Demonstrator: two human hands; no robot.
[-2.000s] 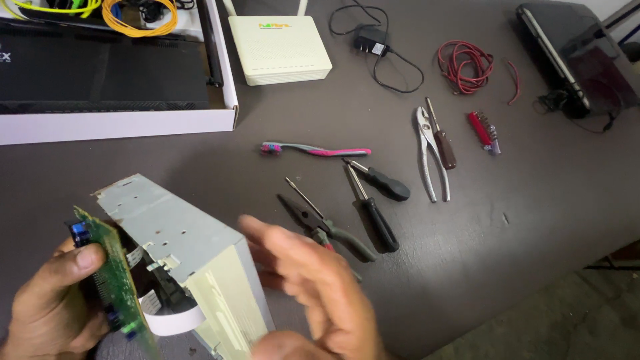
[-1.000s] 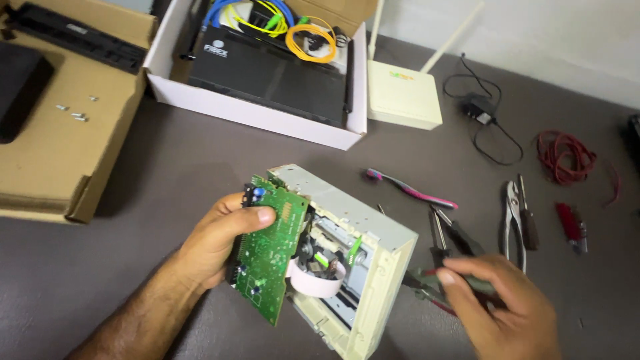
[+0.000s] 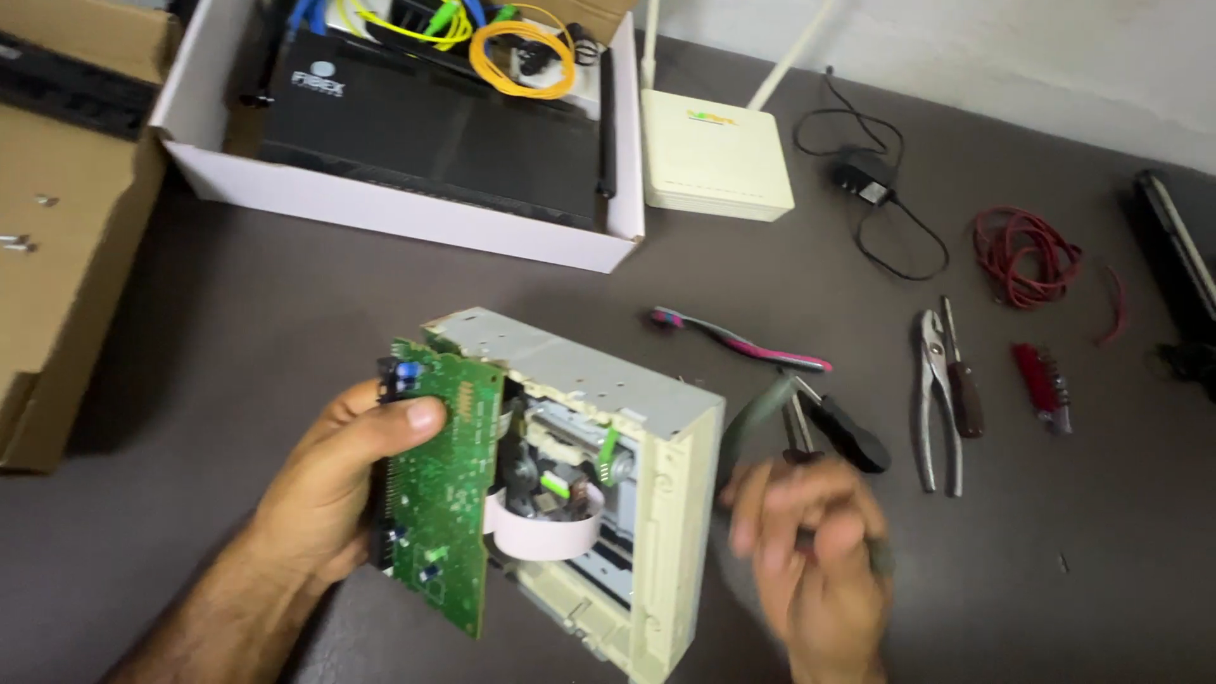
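My left hand (image 3: 332, 475) grips a green circuit board (image 3: 446, 484), thumb on its face, at the left of an optical disc drive (image 3: 579, 361) with a metal casing and cream frame. A white ribbon cable (image 3: 546, 532) loops between board and drive; the drive's inner mechanism shows. Right of the drive, my right hand (image 3: 812, 541) is blurred, its fingers curled around what looks like the pliers (image 3: 760, 413), with a smeared jaw above the fingers. Just beyond lie a black-handled screwdriver (image 3: 845, 427), another screwdriver shaft (image 3: 798, 418) and a toothbrush (image 3: 746, 344).
A white box (image 3: 408, 223) holds a black device and cables. Beside it stand a white router (image 3: 717, 157) and a power adapter (image 3: 864, 176). Slip-joint pliers (image 3: 936, 408), a brown-handled screwdriver (image 3: 964, 399), red wire (image 3: 1021, 256) and a red multitool (image 3: 1035, 380) lie right; cardboard (image 3: 76, 285) with screws lies left.
The drive's open side has turned into view since the first frame. My right hand has gone from beside the drive to the tools, and the pliers have left their place on the table.
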